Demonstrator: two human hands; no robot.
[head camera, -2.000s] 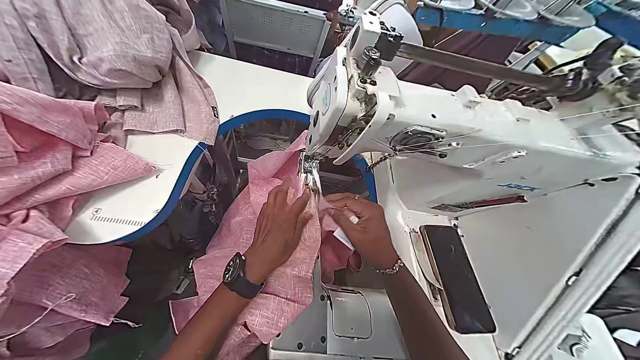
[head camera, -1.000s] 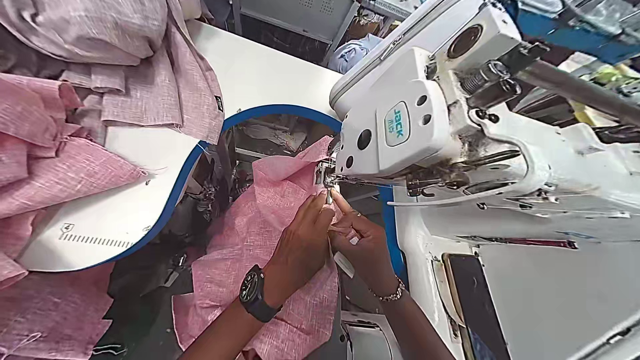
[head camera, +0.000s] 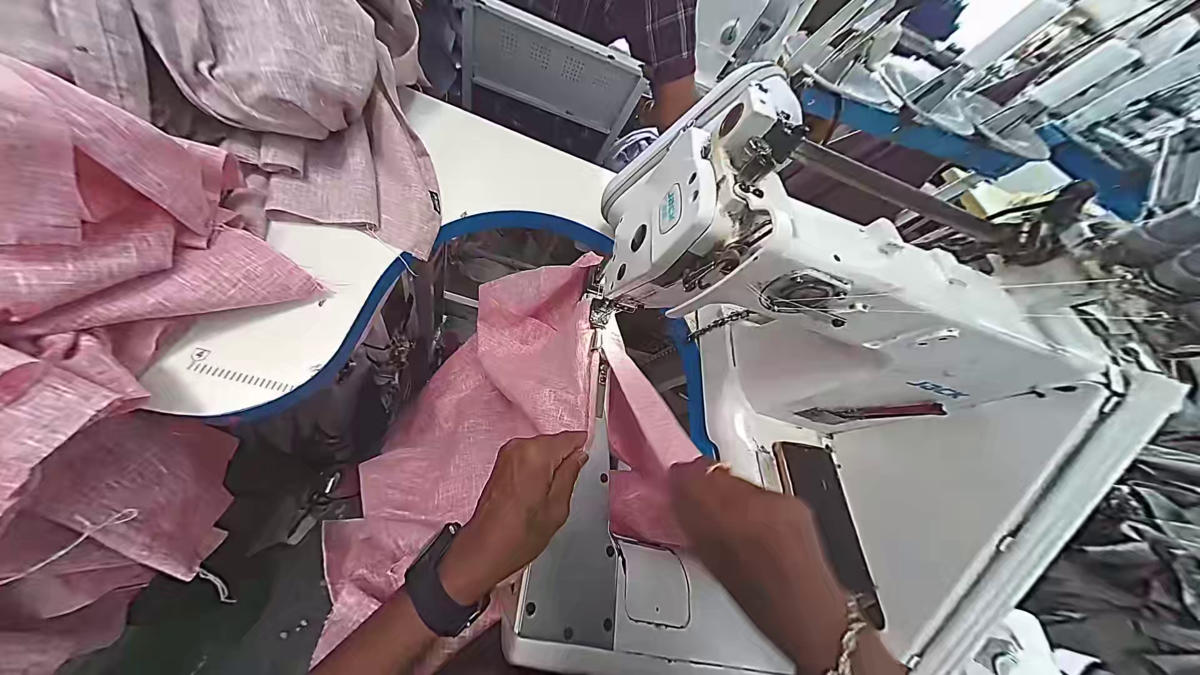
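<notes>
Pink woven fabric (head camera: 450, 403) hangs from the needle area of a white Jack sewing machine (head camera: 891, 328) and drapes over the left side of its narrow arm bed (head camera: 572, 572). Below the presser foot (head camera: 602, 314), my left hand (head camera: 525, 502), wearing a dark watch, pinches the edge of this fabric. My right hand (head camera: 741, 525), somewhat blurred and with a bracelet at the wrist, grips a pink fabric strip (head camera: 647, 403) that runs down and right from the foot. The fingertips of my right hand are largely hidden.
Piled pink pieces (head camera: 112, 281) and grayish garments (head camera: 272, 84) lie on the white blue-edged table (head camera: 506, 159) at left. A dark phone (head camera: 825, 525) rests on the machine at right. Another person's arm in a plaid sleeve (head camera: 664, 37) shows at the top, behind the machine.
My hands, together near the presser foot a second ago, have moved down from it and apart. The pink strip now stretches between the foot and my right hand. The view has shifted.
</notes>
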